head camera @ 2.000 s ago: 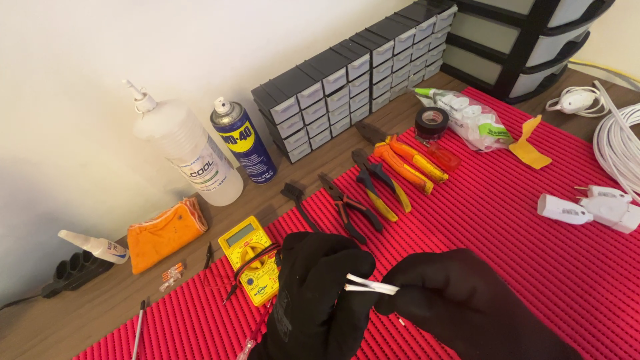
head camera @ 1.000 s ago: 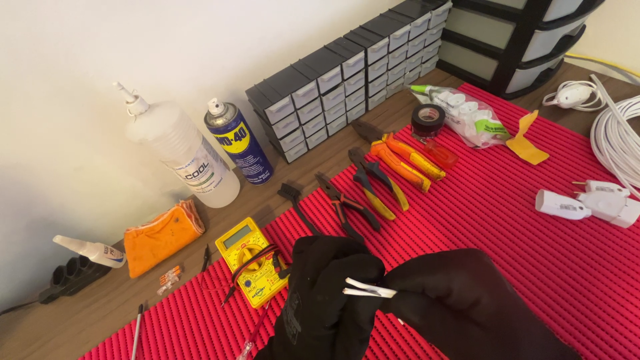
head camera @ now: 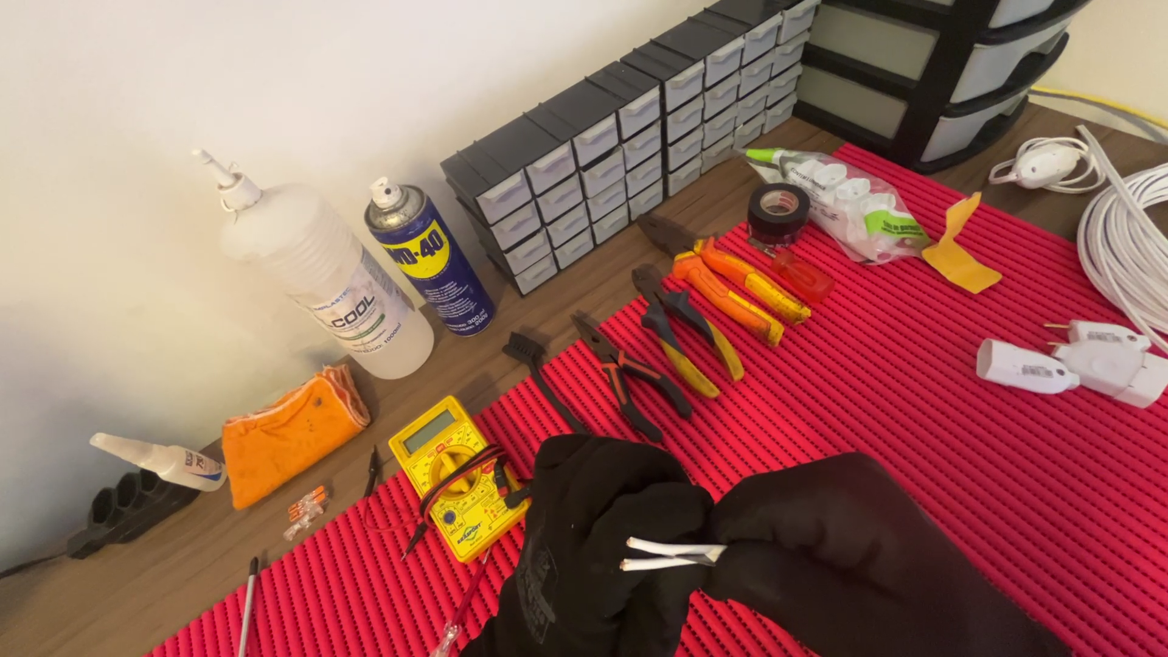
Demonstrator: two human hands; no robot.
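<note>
In black gloves, my two hands meet over the red ribbed mat (head camera: 876, 411). My right hand (head camera: 821, 547) pinches a white two-core cable (head camera: 671, 554), whose split ends point left with bits of copper at the tips. Curled fingers of my left hand (head camera: 607, 538) press against the right hand behind the cable ends; whether they also grip the cable is hidden. A yellow multimeter (head camera: 461, 479) with wrapped leads lies just left of my left hand. Beyond the hands lie a small black brush (head camera: 547, 383), long-nose pliers (head camera: 630, 374), yellow-and-black cutters (head camera: 689, 333) and orange-handled pliers (head camera: 730, 283).
A spray can (head camera: 429, 255), a clear bottle (head camera: 328, 283) and small drawer cabinets (head camera: 620, 137) stand along the wall. An orange cloth (head camera: 294, 433) lies at left. Black tape (head camera: 777, 214), white plugs (head camera: 1077, 360) and a coil of white cable (head camera: 1127, 237) are at right.
The two cable ends are spread a little differently between the frames. Both hands stay together in about the same place.
</note>
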